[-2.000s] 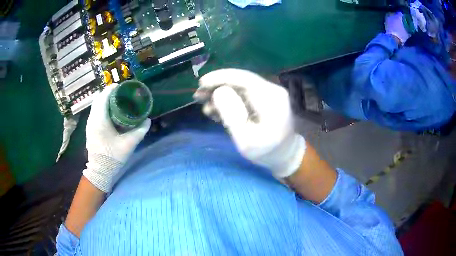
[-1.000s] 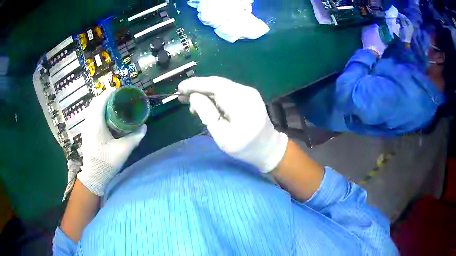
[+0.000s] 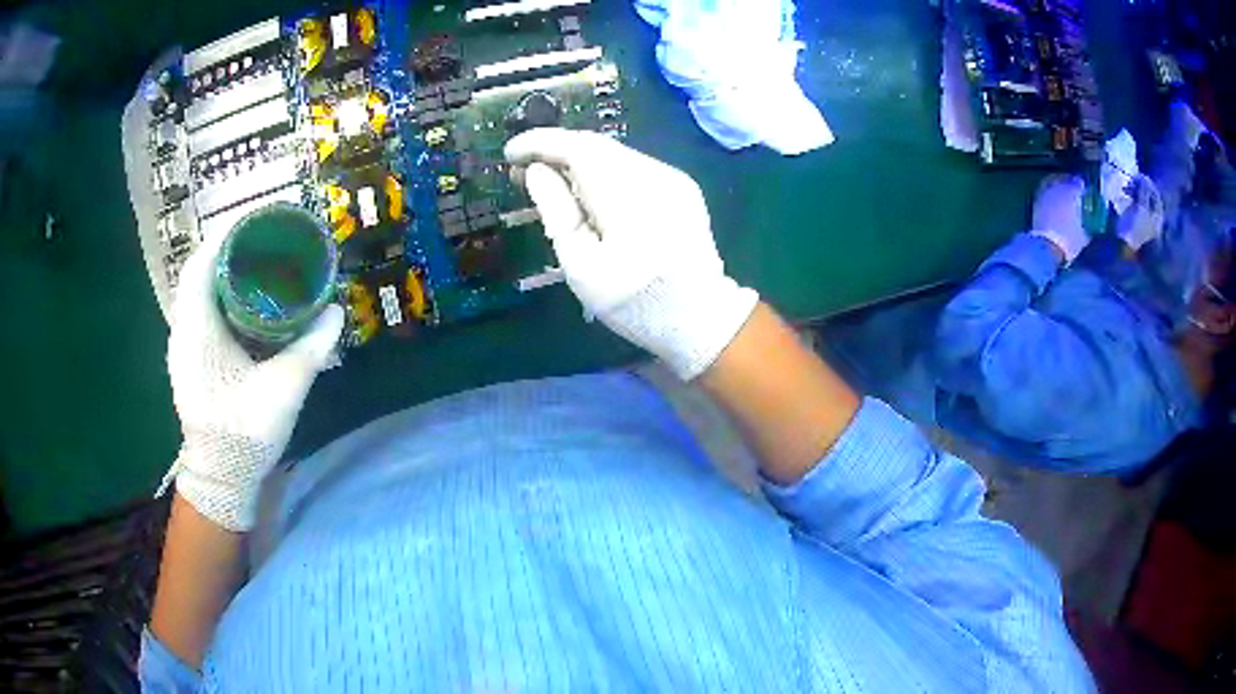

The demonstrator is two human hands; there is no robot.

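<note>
My left hand (image 3: 244, 380), in a white knit glove, holds the round open coating jar (image 3: 277, 271) over the near left part of the circuit board (image 3: 475, 203). The jar shows greenish liquid inside. My right hand (image 3: 624, 231), also gloved, is over the right half of the board with its fingers pinched together near a dark round part. The brush seen earlier between these fingers cannot be made out now. Yellow-and-black blocks (image 3: 362, 203) stand in a column mid-board, with silver-white heatsinks (image 3: 247, 128) at their left.
A crumpled white cloth (image 3: 743, 75) lies on the green mat (image 3: 868, 217) beyond the board. At the far right a person in a blue smock (image 3: 1071, 353) holds a small item near another board (image 3: 1023, 82). A red object (image 3: 1186, 583) is at the lower right.
My right hand has moved from beside the jar's mouth up over the board. The jar in my left hand sits slightly further left. The view has shifted, showing more cloth and the other board.
</note>
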